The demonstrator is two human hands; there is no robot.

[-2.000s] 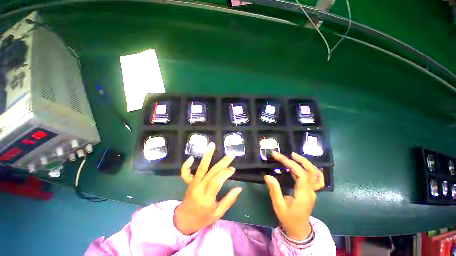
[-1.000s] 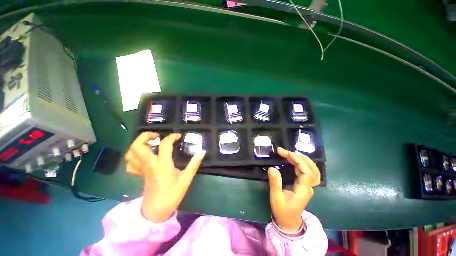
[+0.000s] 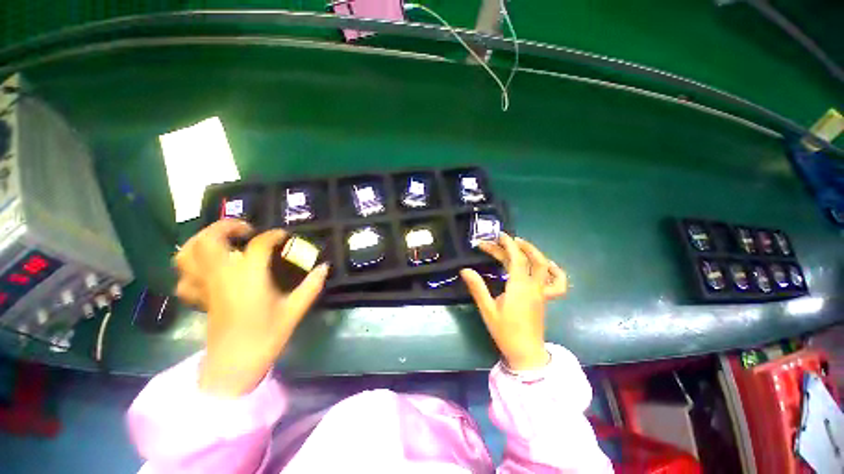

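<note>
A black foam tray [image 3: 268, 202] with two rows of five pockets sits on another black tray. Watch units in its back row show pale patterned screens, and lit white or yellowish screens show in the front row. My left hand [image 3: 242, 282] has its thumb and fingertips at opposite edges of a tilted yellowish-lit watch unit [image 3: 302, 253] at the second front pocket. That hand hides the first front pocket. My right hand [image 3: 515, 294] is spread, its fingertips at the near edge of the last front watch unit [image 3: 484, 229], its thumb apart by the tray's front edge.
A power supply [image 3: 55, 213] with red digits stands at the left, a small black device [image 3: 155, 309] beside it. A white paper [image 3: 197, 165] lies behind the tray. Another watch tray [image 3: 736, 261] lies right. A pink device [image 3: 370, 14] with a white cable is at the rear rail.
The view has swung right, so bench objects appear further left. My left hand has moved from the first front pocket to the second unit, which is now tilted. My right fingertips have reached the last front unit.
</note>
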